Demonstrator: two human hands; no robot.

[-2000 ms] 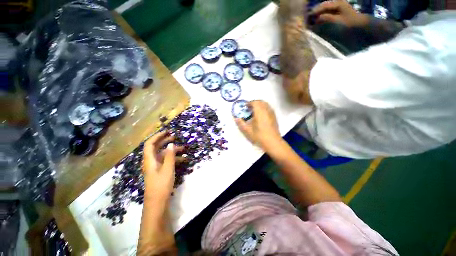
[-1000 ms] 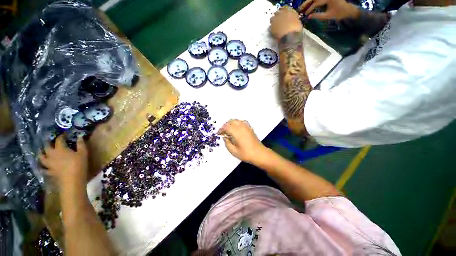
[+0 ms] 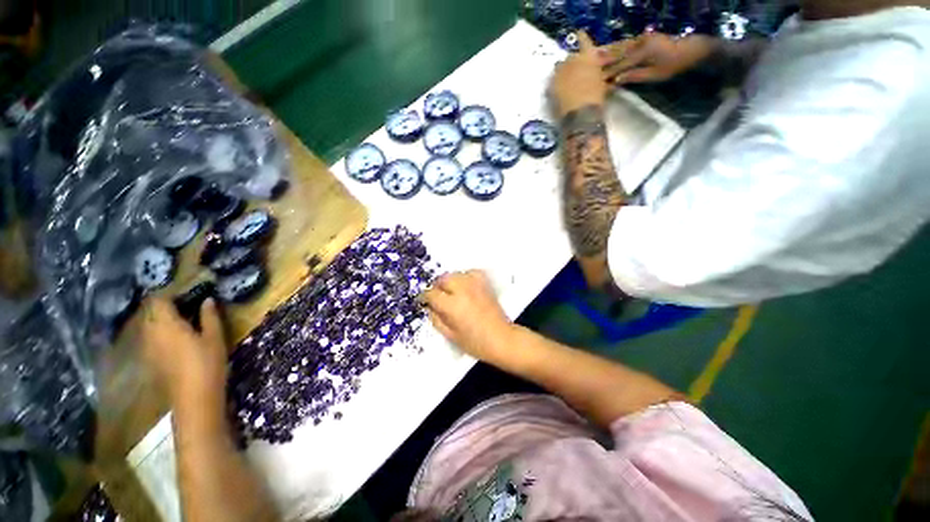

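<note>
My left hand (image 3: 184, 342) is at the front of the housings by the clear plastic bag, its fingertips around a dark round housing (image 3: 196, 298). More round housings (image 3: 154, 267) lie loosely on the tan cardboard (image 3: 331, 209), some pale face up, some dark. My right hand (image 3: 464, 314) is at the right edge of the heap of small purple inserts (image 3: 337, 326), thumb and fingertips together; whether it pinches an insert is hidden. Several pale blue housings with dark rims (image 3: 443, 174) sit face up on the white board (image 3: 408, 393).
The crinkled clear plastic bag (image 3: 133, 112) covers the left. A second worker's tattooed arm (image 3: 593, 184) rests across the board's far right, in a white sleeve (image 3: 755, 204). Glittering blue parts (image 3: 653, 15) lie beyond the board. A blue stool (image 3: 632, 316) is below its right edge.
My left hand has moved from the insert heap to the housings by the bag, which have shifted. My right hand let go of a housing on the board and moved to the heap's edge.
</note>
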